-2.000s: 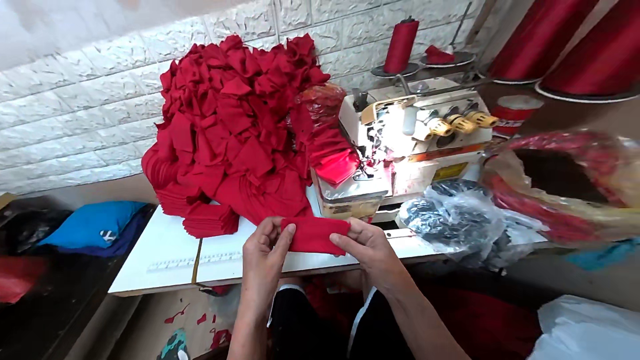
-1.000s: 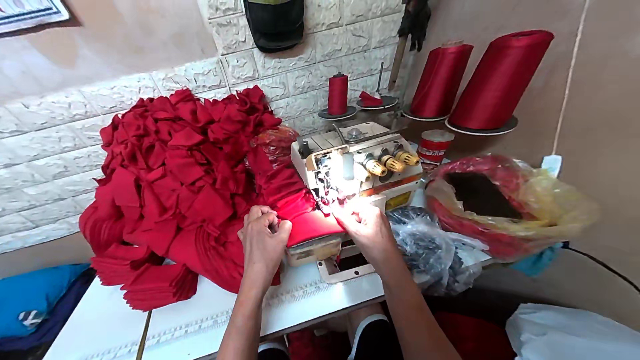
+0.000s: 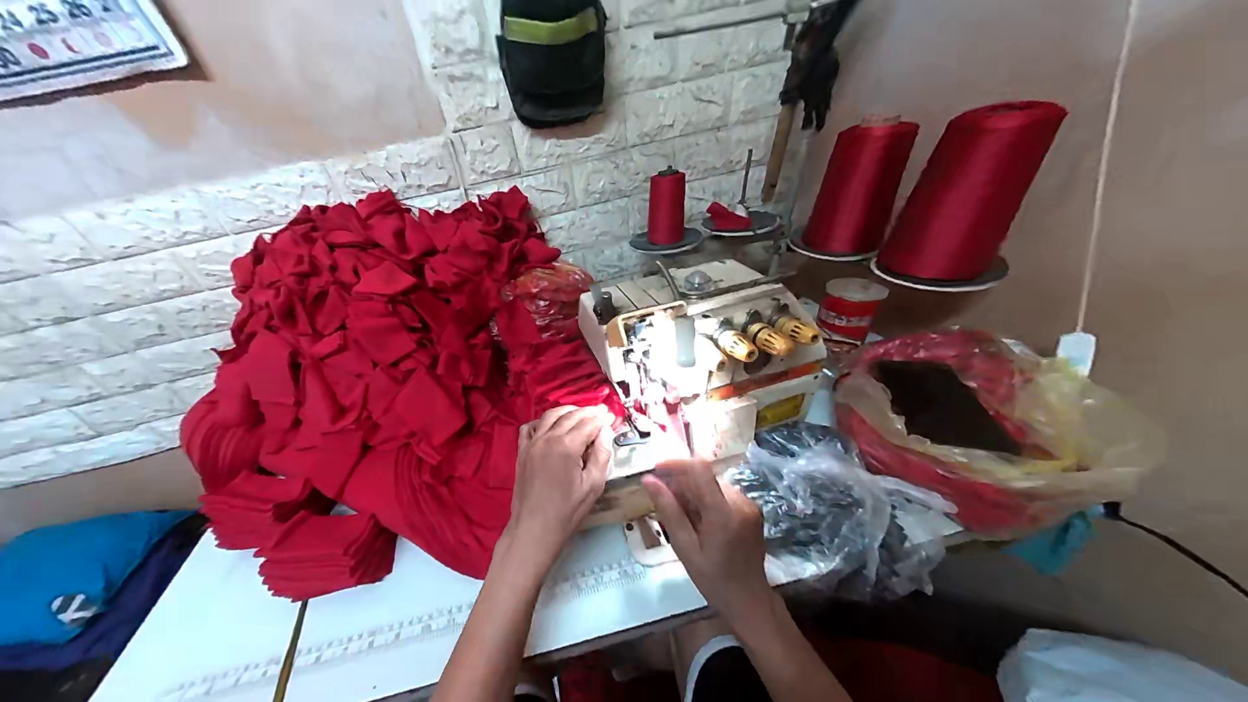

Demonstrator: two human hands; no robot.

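Observation:
My left hand point(image 3: 558, 466) lies at the left edge of the lit bed of an overlock sewing machine point(image 3: 717, 341), against red fabric point(image 3: 575, 375) beside the presser foot. Whether its fingers grip that fabric is hard to tell. My right hand point(image 3: 710, 526) is just in front of the machine bed, fingers bent, with no cloth visible in it; its palm side is hidden. A large heap of red fabric pieces point(image 3: 380, 322) rises left of the machine, with stacked red pieces point(image 3: 327, 551) at its front. Glare hides the needle area.
Red thread cones point(image 3: 970, 195) stand behind the machine on the right. A clear plastic bag with dark contents point(image 3: 829, 497) lies right of my right hand, beside a larger red and yellow plastic bag point(image 3: 985, 487). The white table point(image 3: 390, 624) has a printed ruler along its front.
The red piece stretched between both hands two seconds ago went onto the machine bed one second ago. Since then my right hand has come back from the needle area toward the table's front.

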